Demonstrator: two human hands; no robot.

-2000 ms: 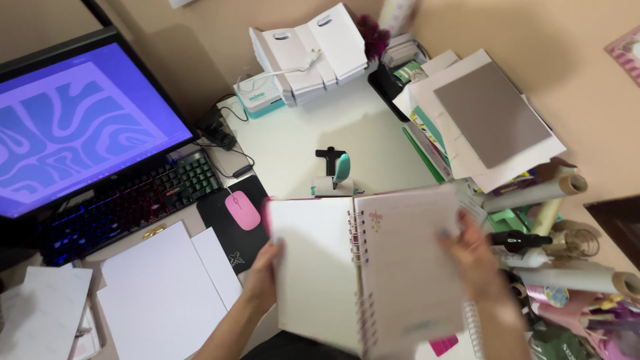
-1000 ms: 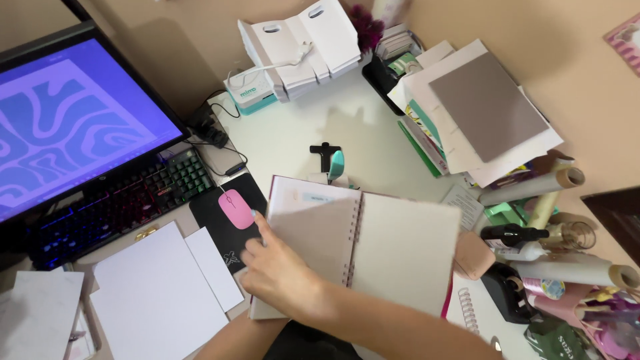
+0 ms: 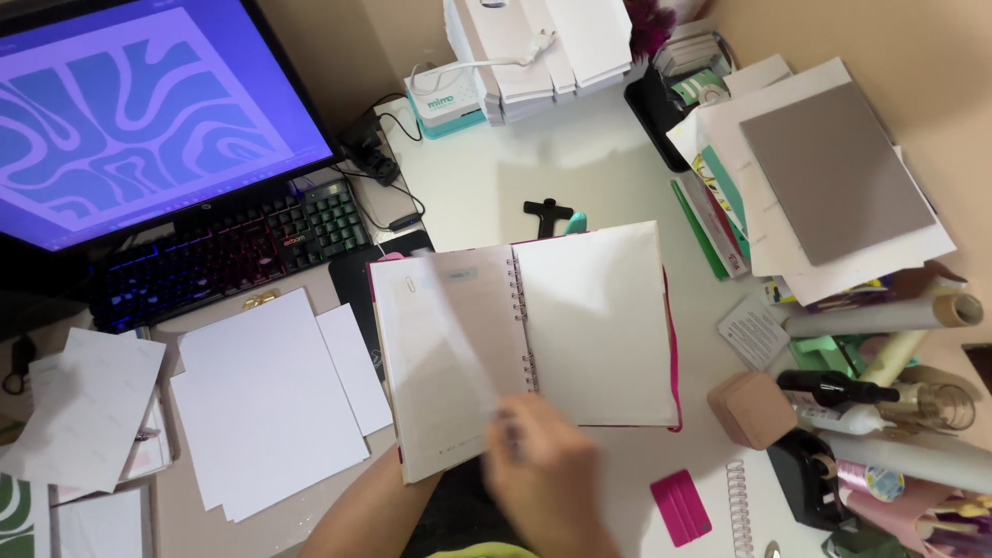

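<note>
A wire-bound notebook with a dark pink cover edge and a pink elastic band lies open in front of me. My right hand, blurred, is at the lower middle of the notebook with its fingers closed on a turning page. That page stands lifted over the left half, where a paper clip shows near the top. My left forearm reaches in under the notebook's lower left; the left hand itself is hidden beneath it.
Left are a keyboard, a monitor and white sheets. Right stand a paper stack, a brown block, a tape dispenser and paper rolls. A pink squeegee and wire coil lie nearer.
My right hand has moved right from near the mouse to the notebook's lower middle. A page is now lifted over the left half. The left hand, visible at the notebook's edge two seconds ago, is now hidden.
</note>
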